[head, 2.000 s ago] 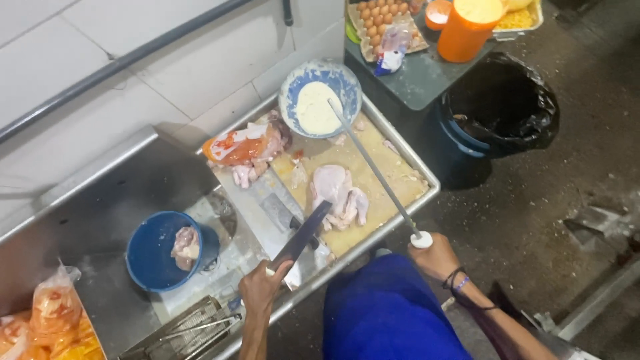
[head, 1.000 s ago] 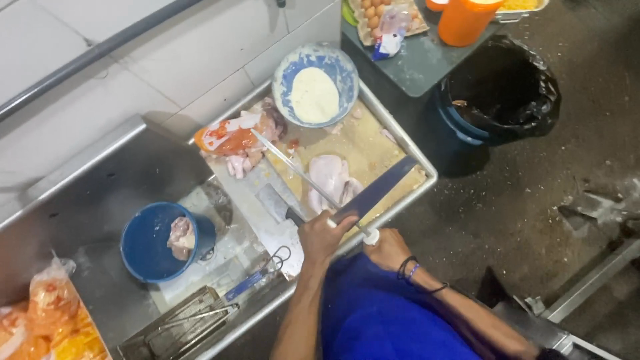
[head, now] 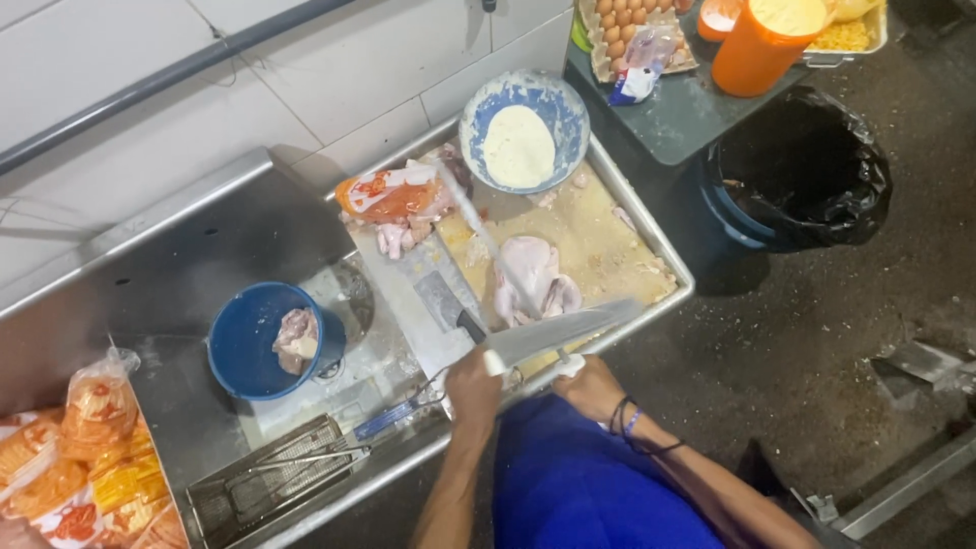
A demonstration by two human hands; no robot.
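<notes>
My left hand (head: pixel 474 385) is closed on the white handle of a large kitchen knife (head: pixel 560 332), its blurred blade pointing right. In my right hand (head: pixel 591 387) is the white handle of a sharpening steel (head: pixel 488 236), whose rod runs up and left, crossing the knife near my hands; whether they touch is unclear. Beyond them a raw whole chicken (head: pixel 526 271) lies on the yellowish cutting board (head: pixel 602 229). A cleaver (head: pixel 438 293) with a black handle rests left of the chicken, beside raw chicken pieces (head: pixel 398 238) and an orange printed bag (head: pixel 389 194).
A blue bowl of white powder (head: pixel 524 131) stands at the board's back. Left are a blue bucket (head: pixel 252 343) with raw meat, a wire fryer basket (head: pixel 267 480) and bagged chickens (head: pixel 99 457). Right are a lined bin (head: pixel 801 175), an egg tray (head: pixel 614 38) and an orange container (head: pixel 762 53).
The knife has swung from pointing up and right to nearly level, close to the steel's handle. The steel, up and left of my right hand throughout, has tilted further left since the first frame.
</notes>
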